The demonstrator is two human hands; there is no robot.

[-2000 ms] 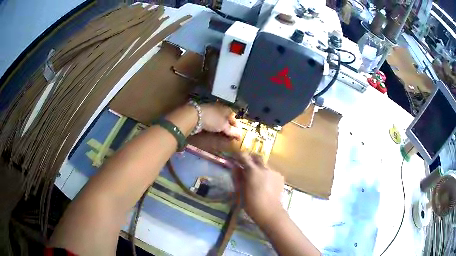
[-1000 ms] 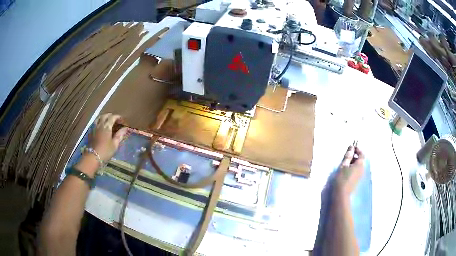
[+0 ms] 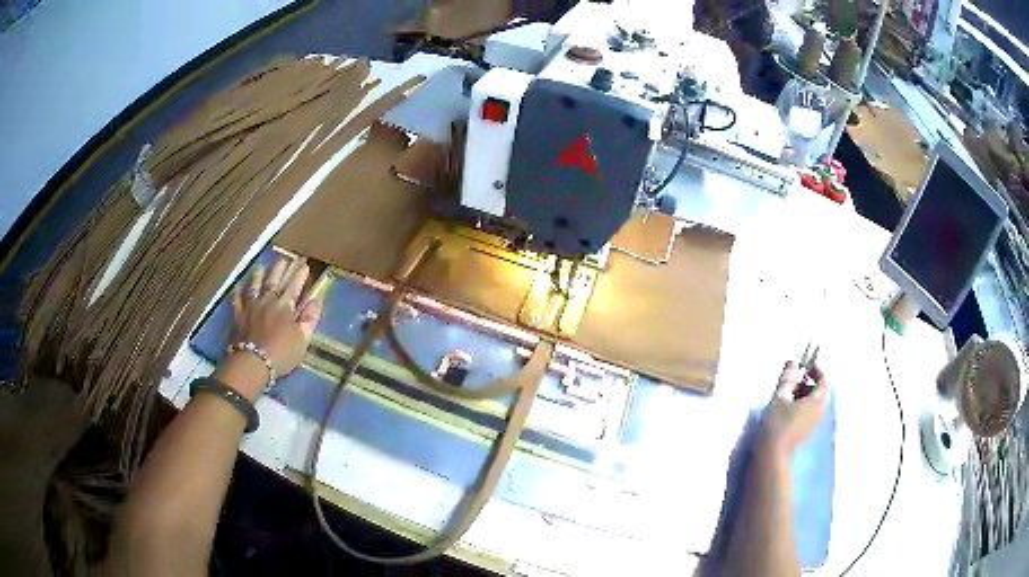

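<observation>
A brown bag panel (image 3: pixel 666 310) lies flat under the pattern sewing machine (image 3: pixel 581 158). The yellow-gold clamp frame (image 3: pixel 480 271) rests on it below the lit needle area. A brown strap handle (image 3: pixel 492 464) runs from the clamp and loops over the template plate (image 3: pixel 395 434) and its front edge. My left hand (image 3: pixel 271 318) lies flat, fingers spread, on the plate's left part near the panel's lower left edge, holding nothing. My right hand (image 3: pixel 796 408) is at the right of the table, fingers curled round a small thing, probably thread snips; its tip shows above the fingers.
A large bundle of loose brown strips (image 3: pixel 181 192) covers the left side. A control screen (image 3: pixel 946 237) stands at the right, with a round beige fan-like object (image 3: pixel 988 389) and a thin black cable (image 3: pixel 903 451). A small dark block (image 3: pixel 455 372) sits on the plate.
My hands have parted from the clamp area to either side. My left hand has since opened flat off the panel edge. The strap now hangs in a wider loop. The camera view has shifted.
</observation>
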